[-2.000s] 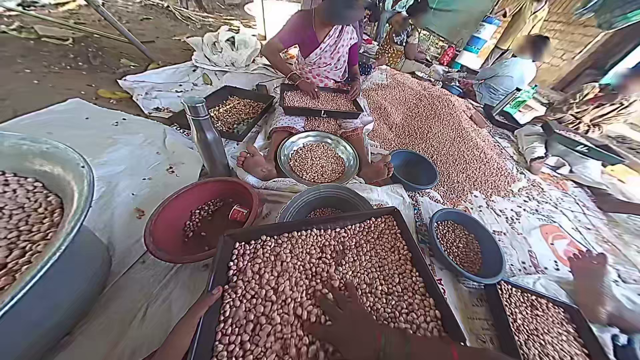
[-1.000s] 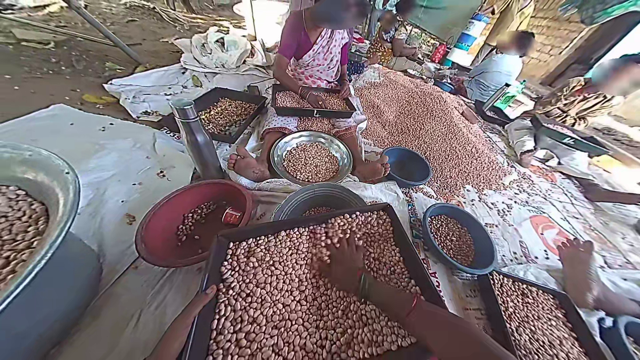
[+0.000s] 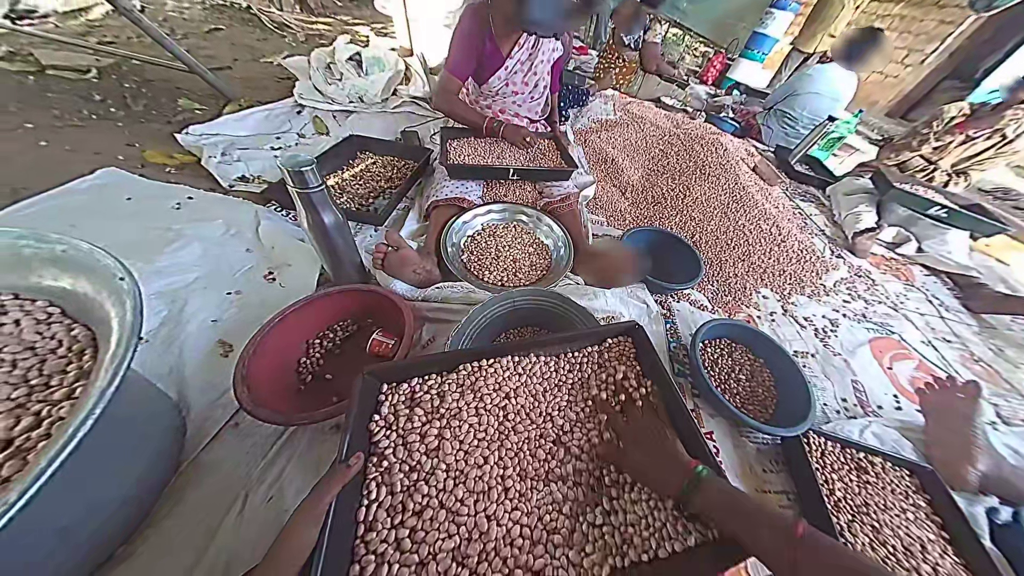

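A black rectangular tray [image 3: 352, 448] full of pinkish-brown nuts or seeds [image 3: 480, 464] lies directly before me. My left hand [image 3: 340, 480] rests on its left rim, thumb over the edge, other fingers hidden. Spread over the nuts near the right side is my right hand [image 3: 648, 440], palm down, fingertips among them; a green bangle circles that wrist. Just beyond the tray stands a grey basin [image 3: 524, 308] with some nuts in it. A red plastic basin [image 3: 264, 376] at the left holds a few nuts and a small red container [image 3: 382, 344].
A large metal pot [image 3: 112, 280] of nuts stands left, near a steel bottle [image 3: 316, 208]. Opposite, a person [image 3: 496, 80] handles nuts in a tray behind a steel bowl [image 3: 452, 248]. Blue basins [image 3: 800, 384], another tray [image 3: 952, 512] and a big nut heap [image 3: 688, 184] lie right.
My right hand has moved from the tray's lower middle to the upper part, then to its right side. My left hand stays at the left rim.
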